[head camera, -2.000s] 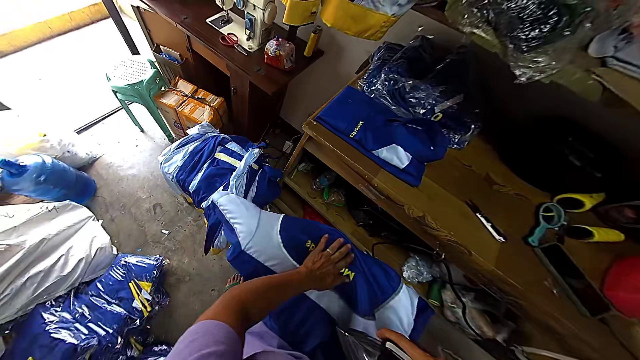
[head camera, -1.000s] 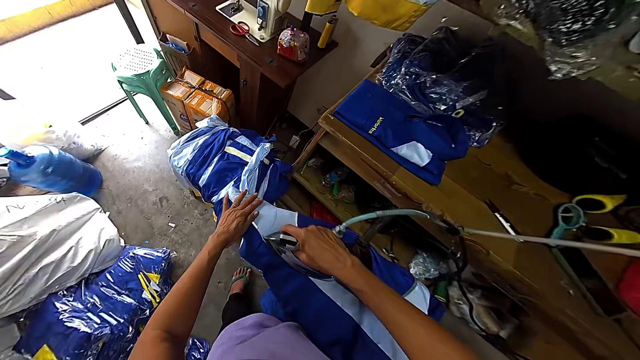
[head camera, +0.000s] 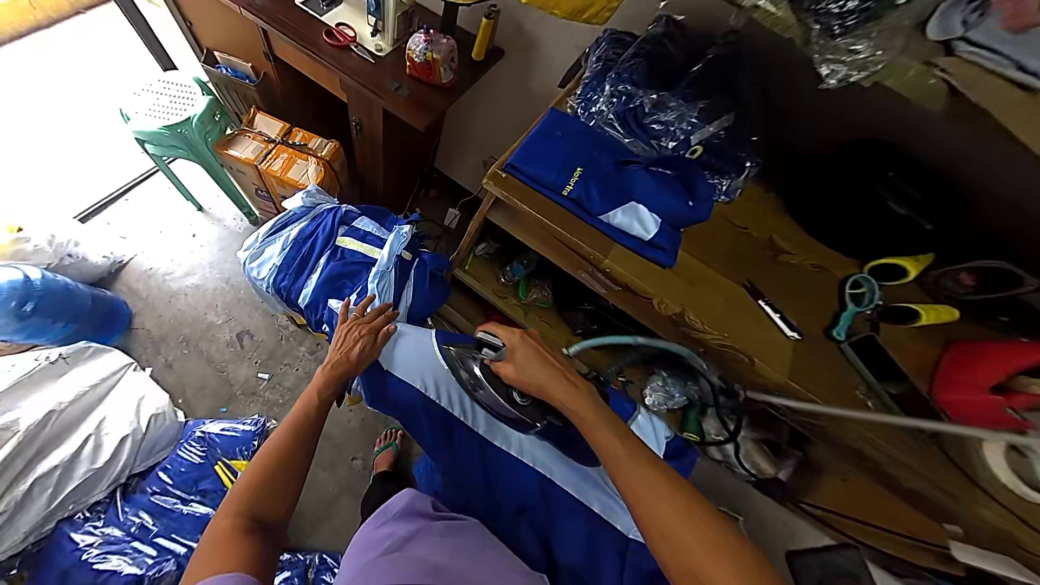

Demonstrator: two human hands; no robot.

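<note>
A steam iron (head camera: 496, 390) rests on a blue garment with a light-blue band (head camera: 479, 431), spread out in front of me. My right hand (head camera: 528, 366) is wrapped around the iron's handle, and a pale hose runs from the iron toward the right. My left hand (head camera: 360, 337) lies with fingers spread at the garment's upper left end, pressing its edge. Just beyond that hand sits a bundle of blue and light-blue garments (head camera: 325, 252). On the wooden bench lies a folded blue garment (head camera: 605, 187) with yellow lettering.
Plastic-wrapped clothing (head camera: 658, 89), a cutter knife (head camera: 772, 310) and a phone (head camera: 877, 361) lie on the bench (head camera: 731, 284). A green stool (head camera: 175, 122), taped cartons (head camera: 284, 158) and a sewing machine (head camera: 390, 20) are at upper left. White sacks (head camera: 73, 431) and wrapped garments (head camera: 154, 496) cover the lower left floor.
Two seconds ago a hand lay flat on the lettered garment; one second ago my right hand held the iron. Since then the iron and right hand have moved somewhat rightward along the light band.
</note>
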